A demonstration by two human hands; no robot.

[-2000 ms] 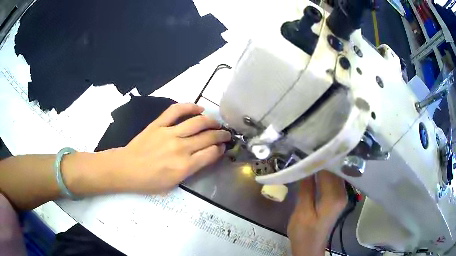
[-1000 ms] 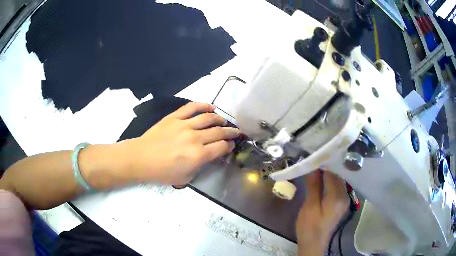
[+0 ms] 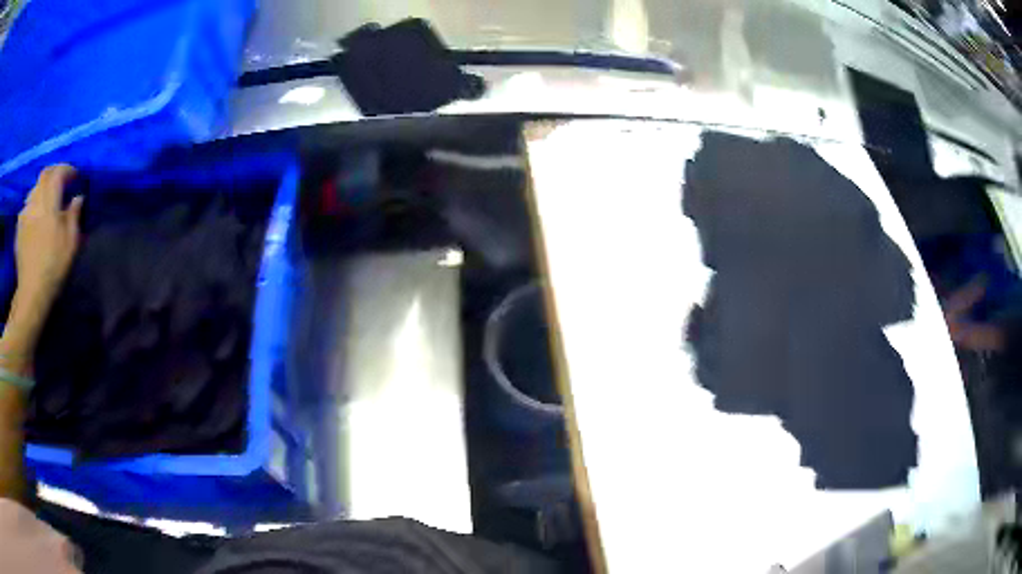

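My left hand, with a pale green bangle at the wrist, is at the far left, over the left side of a blue crate. Its fingers are bent near the rim, and whether they grip anything is unclear. Black fabric lies loosely heaped inside the crate, its separate pieces hard to tell apart. A pile of overlapping black cut pieces with stepped edges lies on the white table. My right hand is out of the picture.
Another blue crate is at the upper left. A small black piece lies on a shiny surface at the top. A pale panel and dark floor area separate crate and table. A blurred hand, apparently another person's, shows beyond the table.
The view has swung left from the sewing machine to the crate. My left hand has left the needle area and is at the crate. My right hand has left the picture.
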